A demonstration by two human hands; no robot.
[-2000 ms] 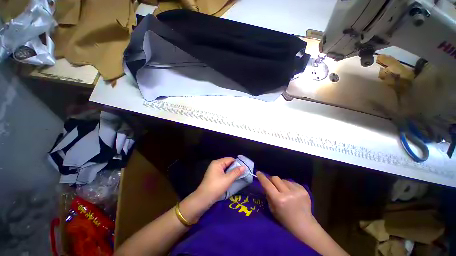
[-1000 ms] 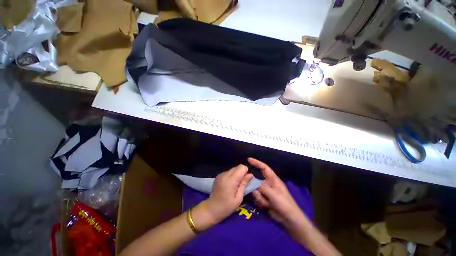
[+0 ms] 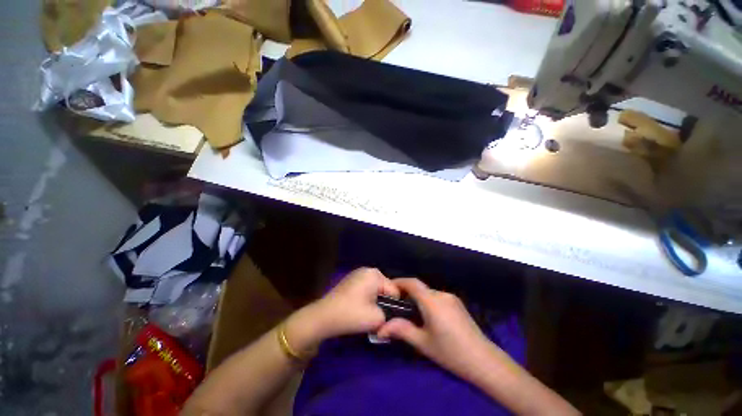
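Observation:
A small sewn piece [image 3: 395,305] shows as a black strip between my two hands over my purple-clothed lap, with a bit of pale cloth below it. My left hand [image 3: 354,304] is closed on its left end. My right hand [image 3: 436,323] grips its right end with thumb and fingers. My hands hide most of the piece. No tool can be made out in my right hand.
The white machine table [image 3: 382,205] crosses in front, holding black cut panels [image 3: 390,110], the sewing machine [image 3: 618,57] and blue-handled scissors [image 3: 683,244]. Tan fabric [image 3: 207,69] and silvery wrapping [image 3: 102,61] lie far left. A black-and-white bundle [image 3: 175,248] and red bag [image 3: 163,370] are low left.
The piece has turned from its pale side to a black folded strip. My hands have come together around it, and the thin thing at my right fingers no longer shows. The view has shifted slightly.

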